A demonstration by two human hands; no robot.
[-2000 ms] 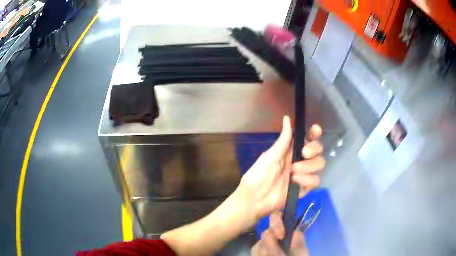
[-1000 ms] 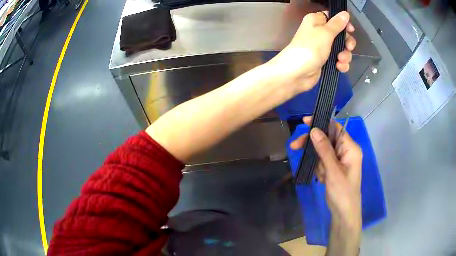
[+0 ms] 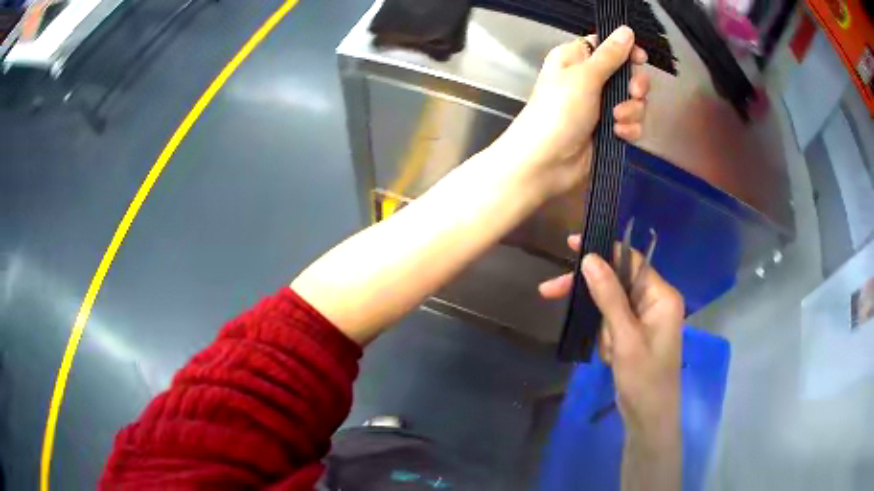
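Note:
A bundle of long, narrow black strips [image 3: 604, 197] is held almost upright in front of me, its lower end tilted slightly left. My left hand [image 3: 585, 105] is closed around its upper part, with the thumb on top. My right hand [image 3: 632, 297] grips it near the lower end, thumb in front. Slim metal tweezers [image 3: 636, 257] stick up from the right hand, also held in it. The top end of the bundle is cut off by the picture's edge.
A steel cart [image 3: 517, 67] stands ahead with more black strips [image 3: 704, 48] and a folded dark cloth [image 3: 422, 23] on it. A blue bin [image 3: 704, 384] is on the floor below my right hand. A yellow floor line [image 3: 125, 225] curves at left.
The view has shifted, so the cart and the blue bin sit further right. Since the earliest frame the bundle has turned to show its strip edges. Both hands still hold it.

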